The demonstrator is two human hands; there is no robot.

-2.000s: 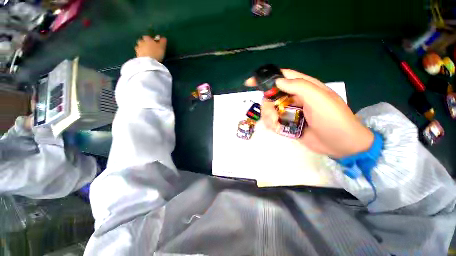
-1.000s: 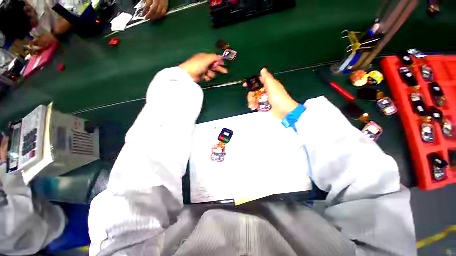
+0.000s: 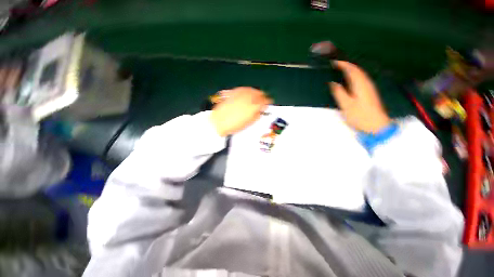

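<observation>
My right hand (image 3: 362, 100), with a blue wrist band, is over the paper's upper right edge, thumb and fingers apart and empty. A blurred dark watch unit (image 3: 325, 50) is just beyond its fingertips, on the green surface past the pale seam. My left hand (image 3: 239, 110) is blurred, palm down with bent fingers, at the paper's upper left corner. A small orange-gold part (image 3: 218, 97) shows at its edge; whether it is held is hidden. Another watch unit (image 3: 273, 133), its screen partly lit red and green, lies on the white paper (image 3: 303, 173).
A red tray (image 3: 472, 178) holding watch units stands at the right edge. A red stick-like tool (image 3: 422, 111) and blurred small items lie beside it. A beige box (image 3: 105, 86) with a calculator (image 3: 51, 73) is at left. Another person's sleeve (image 3: 21, 157) shows there.
My right hand has let go of the watch unit it held. My left hand has drawn back from the belt to the paper's corner. The view has shifted.
</observation>
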